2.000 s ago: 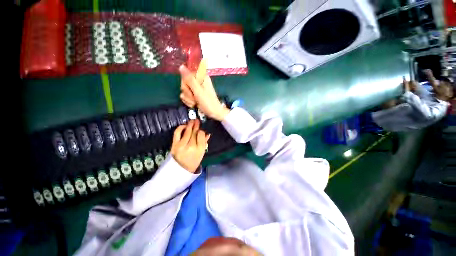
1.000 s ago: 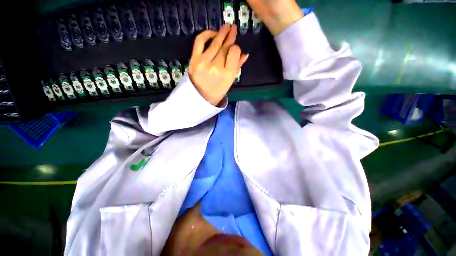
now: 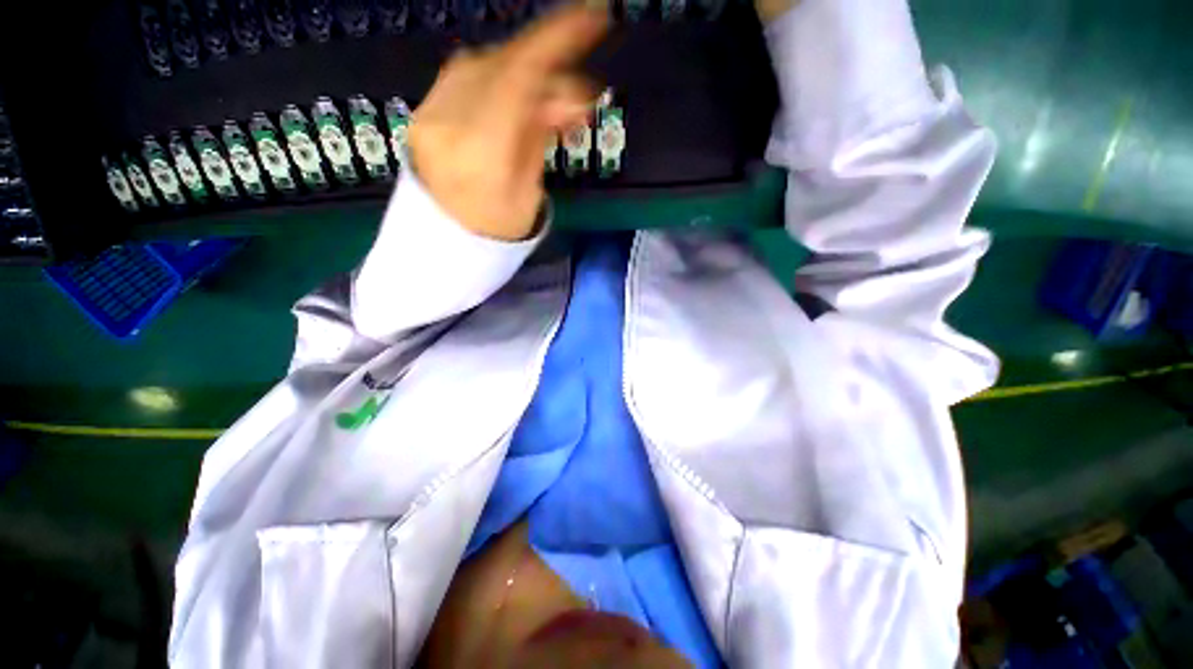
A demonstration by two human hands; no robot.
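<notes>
My left hand is blurred over the middle of the black tray, palm down. Its fingers point up and right, and I cannot tell if they hold anything. My right hand is cut off by the top edge; only a sliver of wrist shows above the sleeve. A near row of green circuit boards with pale round centres stands in the tray. Two boards show right of my left hand. Glossy black housings form the far row, partly cut off by the top edge.
A blue lattice crate is at the left beyond the near bench edge. Blue bins stand at the right. More blue containers are at the lower right. The green bench surface extends right of the tray.
The view has tilted down, so the tray sits higher. My left hand has moved left and up, baring boards at the near row's right end. My right hand has mostly left the top edge.
</notes>
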